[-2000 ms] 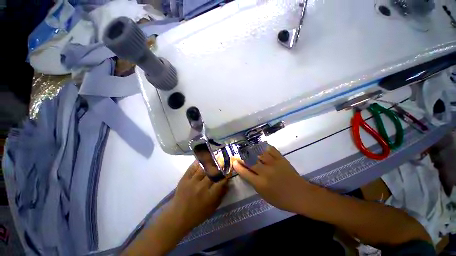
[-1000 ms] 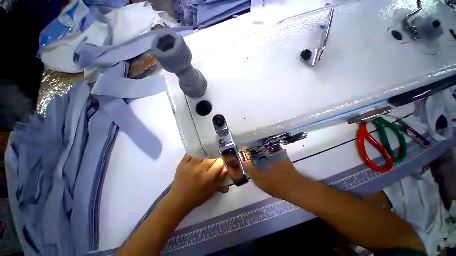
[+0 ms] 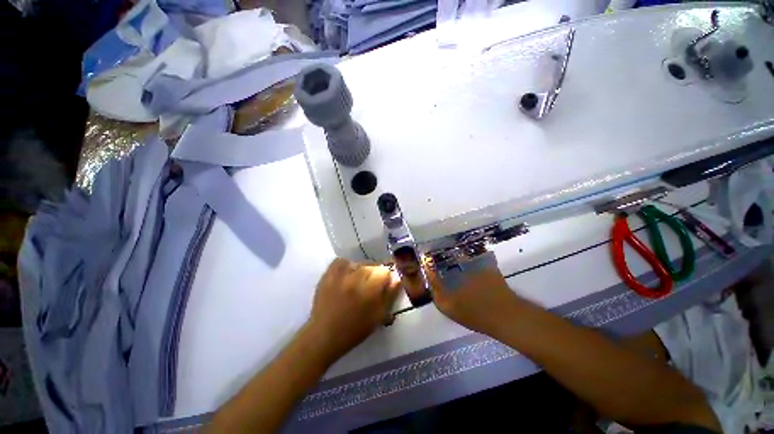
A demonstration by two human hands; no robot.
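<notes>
The white sewing machine head (image 3: pixel 458 127) crosses the upper right, with a shiny metal take-up guard (image 3: pixel 406 254) at its front. My left hand (image 3: pixel 352 301) lies just left of the guard, fingertips bent in at the lit needle area. My right hand (image 3: pixel 471 288) lies just right of it, fingers partly under the head. A piece of blue-grey fabric (image 3: pixel 468 268) shows at my right fingers. The needle, the presser foot and what my left fingertips touch are hidden by the guard and the fingers.
A heap of blue-grey strips (image 3: pixel 102 280) lies at the left, with white and blue scraps (image 3: pixel 195 55) above it. Red and green handled scissors (image 3: pixel 632 258) and a thin dark red tool (image 3: pixel 707 233) lie at the right. A ruler (image 3: pixel 450 360) runs along the front edge.
The view has shifted, so the machine sits further right in the picture. My left hand has moved from below the guard to its left side. My right hand stays at the needle area.
</notes>
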